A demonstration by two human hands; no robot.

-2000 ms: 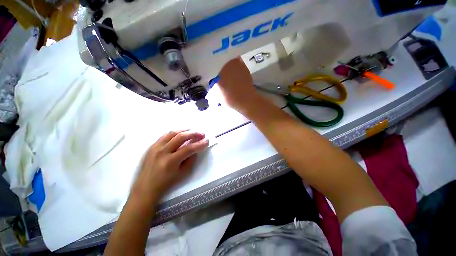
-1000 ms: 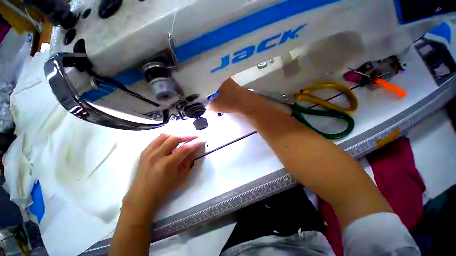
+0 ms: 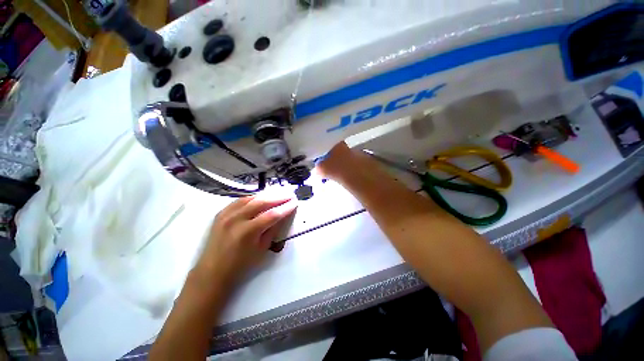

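The white JACK sewing machine stands across the view. Its presser foot and needle area is brightly lit. My left hand rests at the left of the needle, its fingertips close to the foot, thumb and finger near together. My right hand is behind and right of the needle, its fingers mostly hidden by the machine head and glare. A bit of blue shows at its fingertips. White fabric panels spread left of the needle. Glare hides whether either hand grips cloth.
Scissors with yellow and green loops lie right of my right hand. An orange-handled tool lies beside small metal parts. A ruled tape runs along the front edge. Maroon cloth hangs below right. A curved metal guard is on the machine head.
The view has shifted, showing more of the machine's top. My left hand has moved closer to the foot. My right hand stays behind the needle area.
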